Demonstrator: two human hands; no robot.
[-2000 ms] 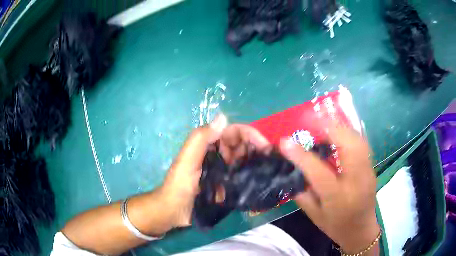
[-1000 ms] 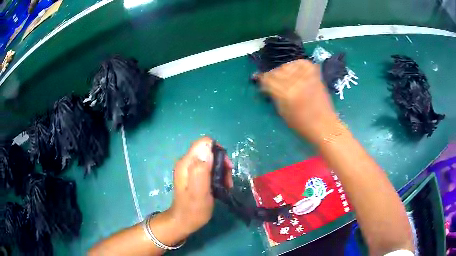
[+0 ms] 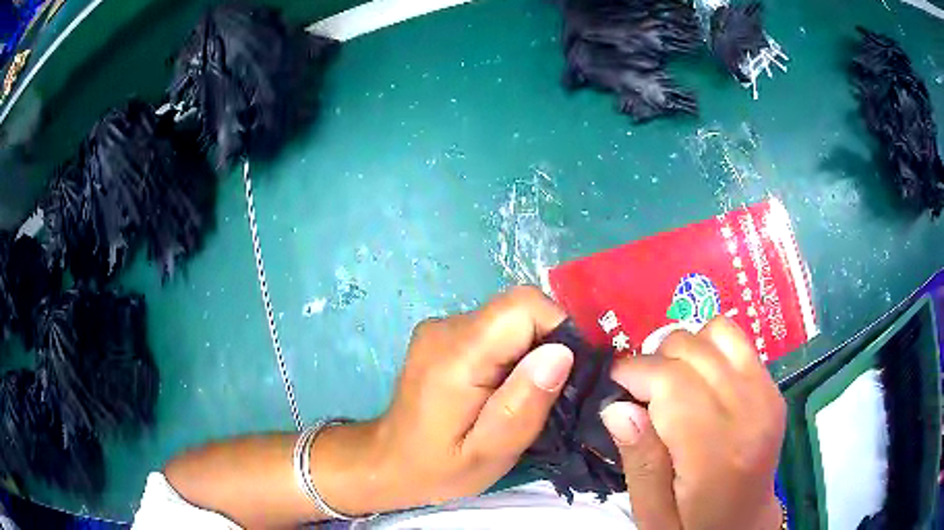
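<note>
A black hair piece (image 3: 580, 414) with jagged tips is held between both hands at the bottom centre, above the front edge of the bench. My left hand (image 3: 492, 388) pinches its left side between thumb and fingers. My right hand (image 3: 704, 404) grips its right side with thumb and bent fingers. The fingers hide much of the piece. A red plastic packet (image 3: 766, 269) with white characters and a blue-green logo lies behind my right hand. Part of a whitish oval shows on it beside my fingers.
Black hair clumps (image 3: 135, 197) lie along the left. Loose hair pieces (image 3: 631, 47) are at the far edge, beside a small black pile with white swabs (image 3: 764, 64). Another black pile (image 3: 898, 114) is at the far right. A green crate with white lining (image 3: 857, 435) stands at lower right.
My right hand has come back from the far pile to the piece in my left hand. Both hands now hold black material together. The view has shifted.
</note>
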